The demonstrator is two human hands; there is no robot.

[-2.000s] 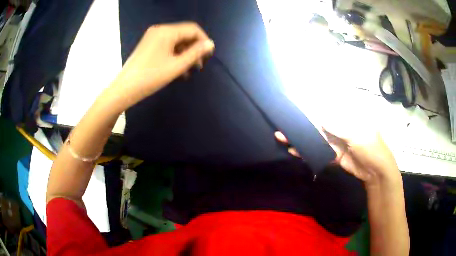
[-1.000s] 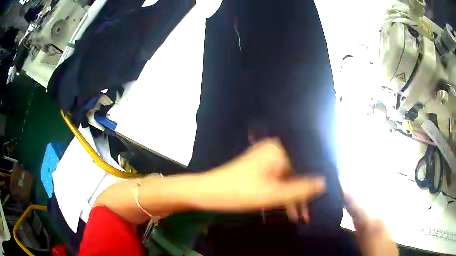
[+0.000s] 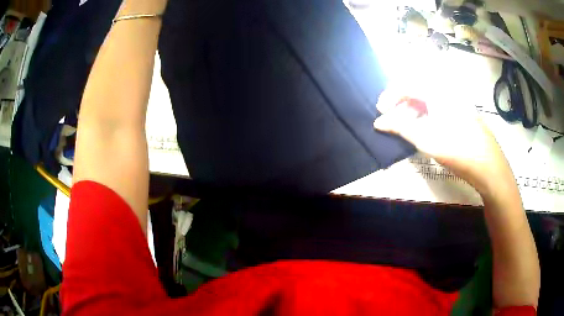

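Observation:
A long navy-black cloth panel [image 3: 247, 99] lies over the white table, from the top of the picture to the table's front edge. A folded strip or seam line runs slantwise down its right side. My right hand [image 3: 427, 126] is at the panel's lower right edge, with thumb and fingers closed at the cloth; glare washes out part of it. My left forearm, with a thin bracelet, reaches up at the left, and my left hand is cut off by the top edge.
Black-handled scissors [image 3: 516, 94] lie on the white table [image 3: 532, 163] at the right. Glare-blurred machine parts [image 3: 439, 31] are at the top right. More dark cloth [image 3: 52, 68] hangs at the left, above a yellow bar [image 3: 52, 179]. A printed scale runs along the front edge.
My left hand has moved from over the cloth up out of the picture. My right hand has come up to the panel's lower right edge. The view has shifted, and the machine head is mostly out.

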